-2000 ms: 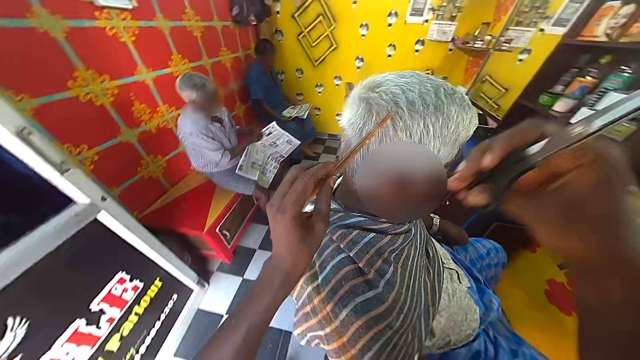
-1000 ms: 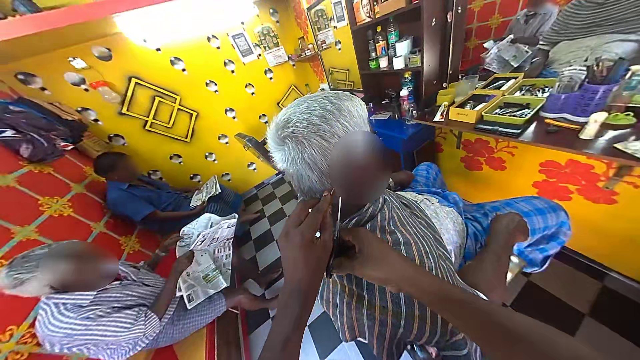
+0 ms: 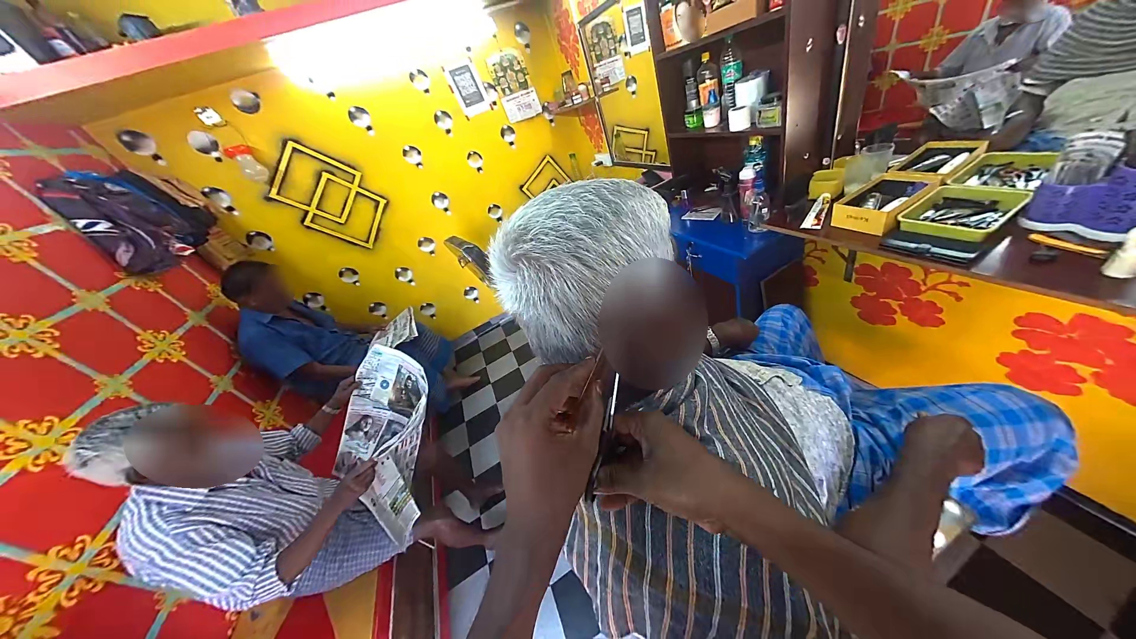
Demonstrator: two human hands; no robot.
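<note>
A seated person's grey-haired head (image 3: 581,257) is at the centre, above a striped cape or cloth (image 3: 701,568) over the shoulders. My left hand (image 3: 555,435) holds a thin brown comb (image 3: 589,380) against the side of the head, near the ear. Close beside it, my right hand (image 3: 643,457) grips dark-handled scissors (image 3: 609,426), whose blades point up along the hairline beside the comb. Fingers hide much of the comb and the scissor handles. Whether the blades are parted cannot be told.
On the right, a counter (image 3: 1003,266) bears yellow and green trays (image 3: 963,213) of small tools and a purple basket (image 3: 1078,200). Bottles stand on a dark shelf (image 3: 723,131) behind a blue cabinet (image 3: 732,257). Two people sit at left, one with a newspaper (image 3: 382,426).
The view has swung right since the first frame. Both hands, apart around the head two seconds ago, are now close together beside it. The scissors have come from the right to the comb.
</note>
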